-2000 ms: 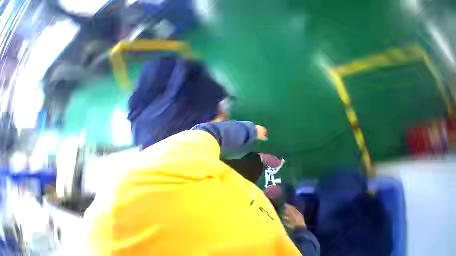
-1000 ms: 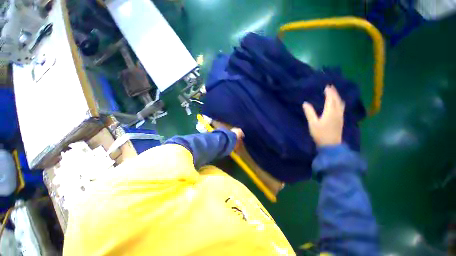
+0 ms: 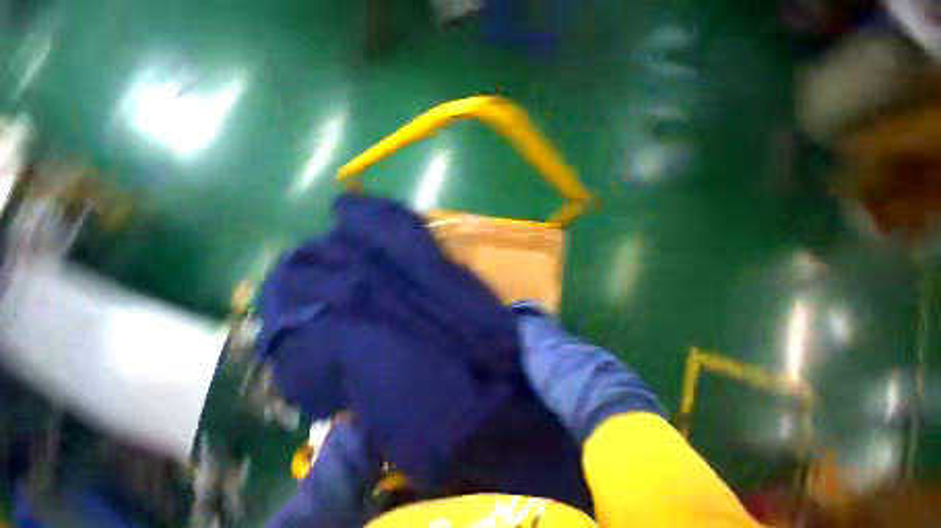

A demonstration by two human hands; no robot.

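A large bundle of navy garments (image 3: 402, 330) is in front of me, between my two arms, covering the left and near part of a trolley. The trolley's brown cardboard deck (image 3: 506, 258) shows to the right of the cloth. My left sleeve (image 3: 335, 474) reaches to the bundle's near left edge. My right sleeve (image 3: 578, 371) reaches to its right side. Both hands are hidden by the cloth, so their grip does not show. The view is blurred by motion.
The trolley's bent yellow handle (image 3: 490, 108) stands at its far end. A white panel (image 3: 114, 345) is at the left. Another yellow frame (image 3: 743, 366) is at the right. Blurred brown and grey items (image 3: 887, 134) are at the upper right. Shiny green floor (image 3: 671, 206) lies around the trolley.
The bundle has shifted left and nearer in view, uncovering cardboard. Both hands, visible on the trolley and cloth one second ago, are now hidden. The view has turned.
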